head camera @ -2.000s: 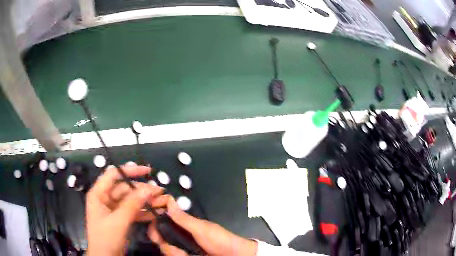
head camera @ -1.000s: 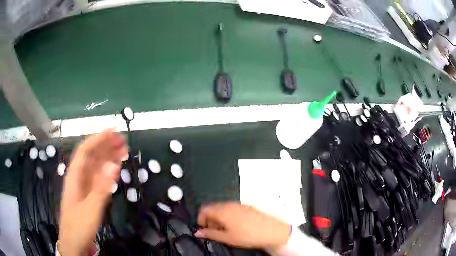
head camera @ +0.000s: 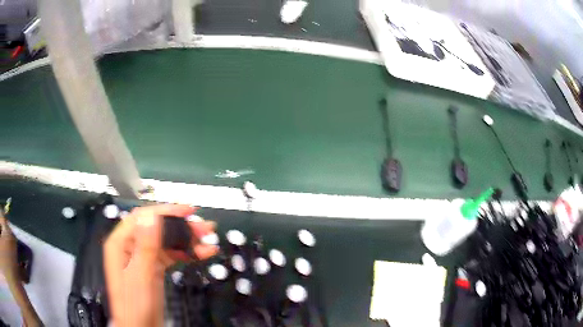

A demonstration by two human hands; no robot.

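My left hand (head camera: pixel 137 262) is raised at the lower left, blurred, with its fingers curled around a dark, rounded black part (head camera: pixel 178 234); its shape is unclear. My right hand is not in view. Below and right of my left hand, several black stemmed units with white round discs (head camera: pixel 296 293) lie bunched on the dark green bench. One disc-headed unit (head camera: pixel 250 189) reaches up onto the white rail.
White squeeze bottle (head camera: pixel 449 231) with green nozzle, white paper (head camera: pixel 408 290), red-and-black tool (head camera: pixel 461 300) and dense black pile (head camera: pixel 537 255) are at right. Spaced units (head camera: pixel 392 174) lie on the green belt (head camera: pixel 256 121). A grey post (head camera: pixel 89 108) stands left. Another person's arm (head camera: pixel 14 274) is far left.
The view has swung left, so the bench and belt things appear further right and lower. My right hand has gone out of view. My left hand, apparently empty before, now holds a black part.
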